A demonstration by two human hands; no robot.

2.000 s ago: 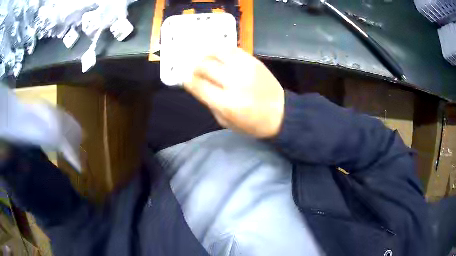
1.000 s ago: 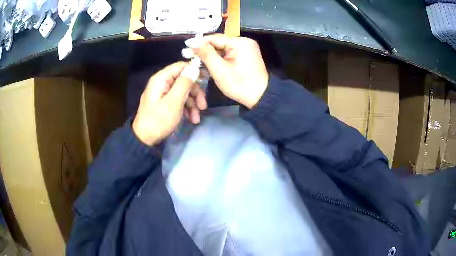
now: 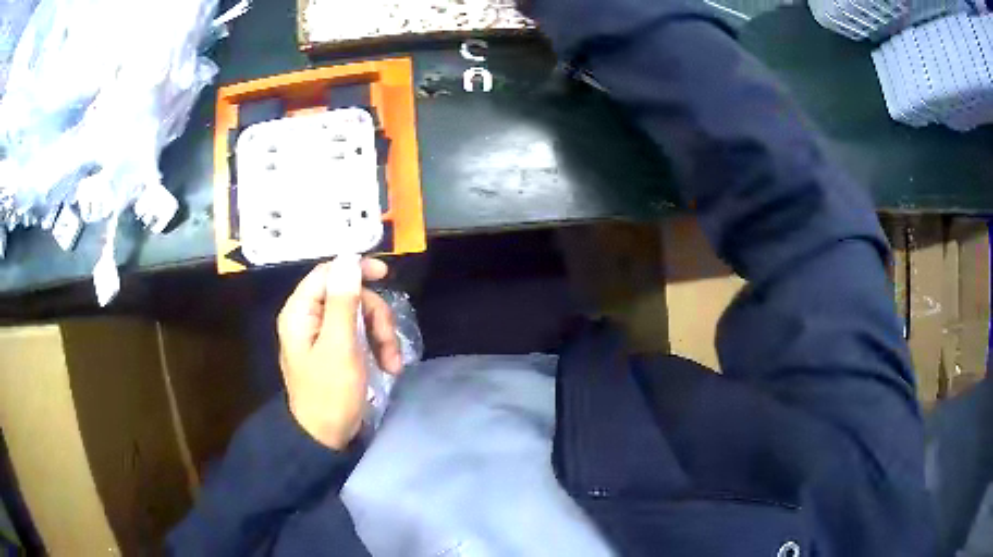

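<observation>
A white rounded-square socket housing [image 3: 310, 187] with dark slots lies in the orange fixture [image 3: 405, 163] at the bench edge. My left hand [image 3: 332, 348] is just below the fixture and pinches a white cord end [image 3: 346, 270] at the housing's lower edge. Clear plastic bag [image 3: 405, 326] trails from under my left fingers. My right arm reaches up over the bench to the top edge of the picture; my right hand is cut off by that edge.
Bagged cords [image 3: 98, 120] are piled at the bench left. A shallow tray [image 3: 425, 41] of tiny white pieces is behind the fixture, with two U-shaped clips [image 3: 477, 79] beside it. Ribbed housings [image 3: 939, 71] are stacked at right. Brown cartons [image 3: 114, 435] stand below the bench.
My hands, together below the fixture one second ago, are apart. My right arm has reached far up over the bench. My left hand still holds the cord end. The camera view has shifted.
</observation>
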